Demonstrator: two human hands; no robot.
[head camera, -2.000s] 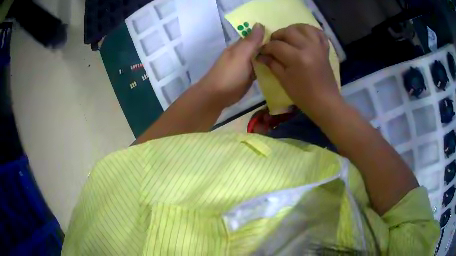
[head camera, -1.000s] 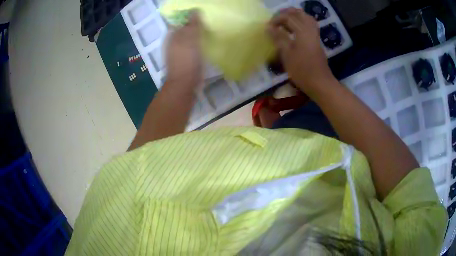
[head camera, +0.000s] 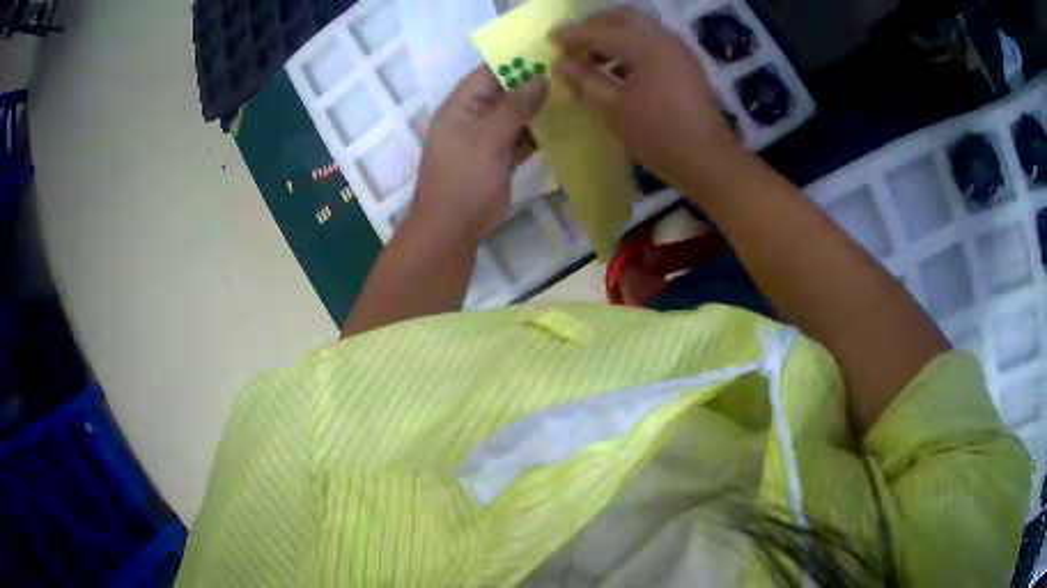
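Note:
A pale-yellow sheet (head camera: 591, 172) with several small green dots near its upper left corner is held above the white cell tray (head camera: 505, 258). My left hand (head camera: 477, 144) grips its left edge beside the dots. My right hand (head camera: 631, 86) holds its upper part, fingertips close to the dots. The sheet's lower part hangs down, bent. A white sheet (head camera: 442, 46) lies on the tray, partly behind my left hand. Round black parts (head camera: 766, 94) sit in pockets at the tray's right end.
A dark green board (head camera: 310, 195) shows under the tray's left side. A black cell tray (head camera: 258, 52) is at upper left. Another white tray (head camera: 924, 218) with black parts is at right. Blue crates (head camera: 69, 482) stand lower left. Something red (head camera: 654, 270) is below the tray.
The yellow sheet was swung left and blurred one second ago; now it is steadier, with its dots further right and its lower part hanging. My right hand's fingers have moved left, close to the dots.

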